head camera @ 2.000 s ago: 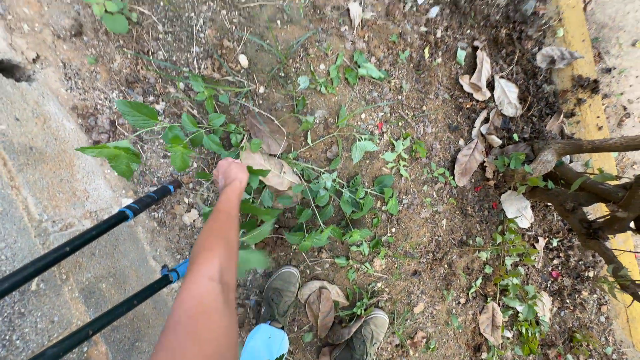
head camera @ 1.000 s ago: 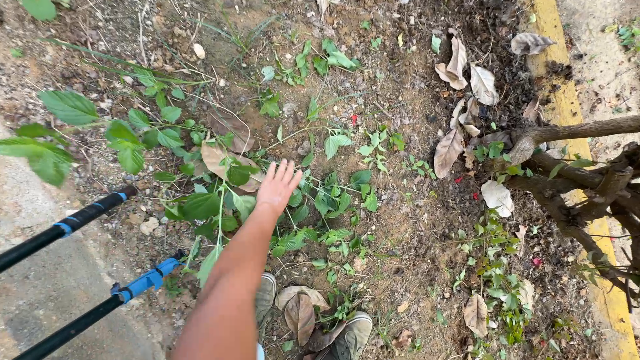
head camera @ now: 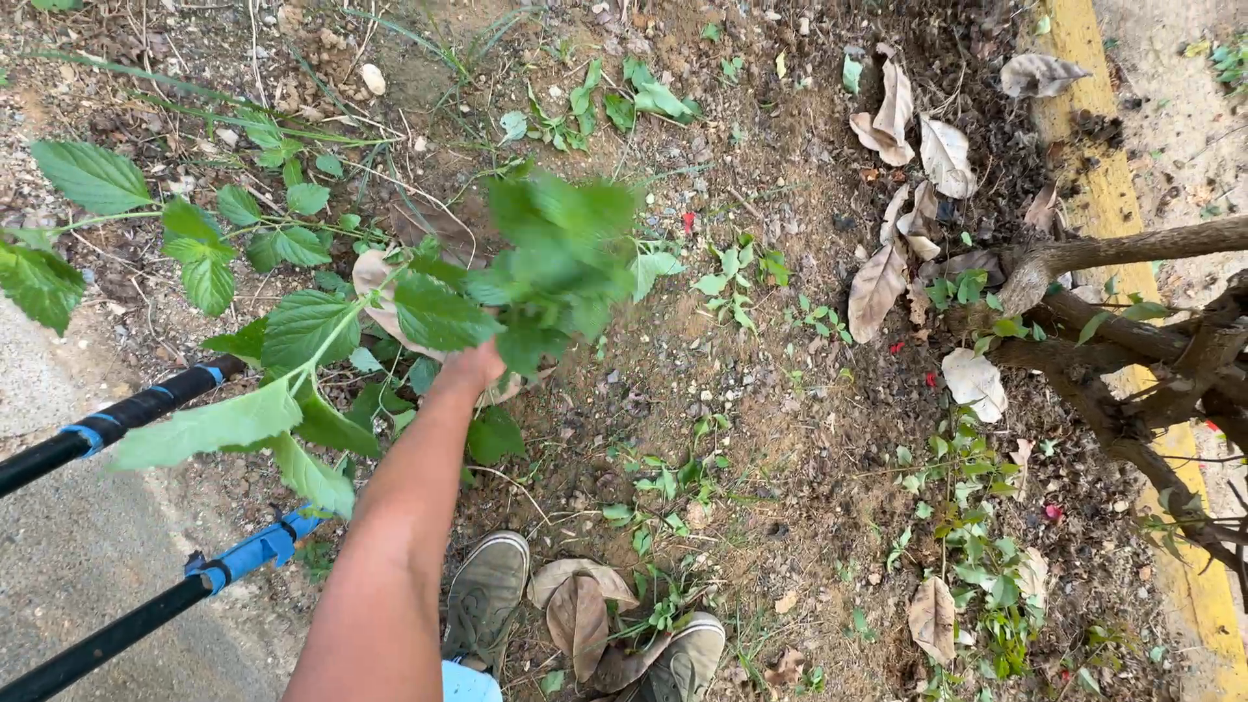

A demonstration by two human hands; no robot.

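My left hand (head camera: 476, 369) reaches up from the bottom, closed around a bunch of leafy green stems (head camera: 561, 258). The bunch is blurred, and its leaves partly hide my fingers. More broad, toothed leaves (head camera: 310, 327) spread left of the hand, over a large dry leaf (head camera: 375, 283). My right hand is out of view. Down at the left, two dark poles lie side by side, the upper with a black-wrapped end (head camera: 146, 405) and the lower with a blue-taped end (head camera: 258, 554), both near my forearm.
My shoes (head camera: 487, 595) stand on bare soil beside curled dry leaves (head camera: 577, 624). A woody shrub (head camera: 1102, 361) rises at the right, across a yellow-painted curb (head camera: 1111, 185). Concrete (head camera: 88, 604) borders the soil at the left. Small weeds (head camera: 673, 478) grow in the middle.
The leafy stems lying right of my hand have been gathered into a bunch in it. One second ago the hand was spread open over them.
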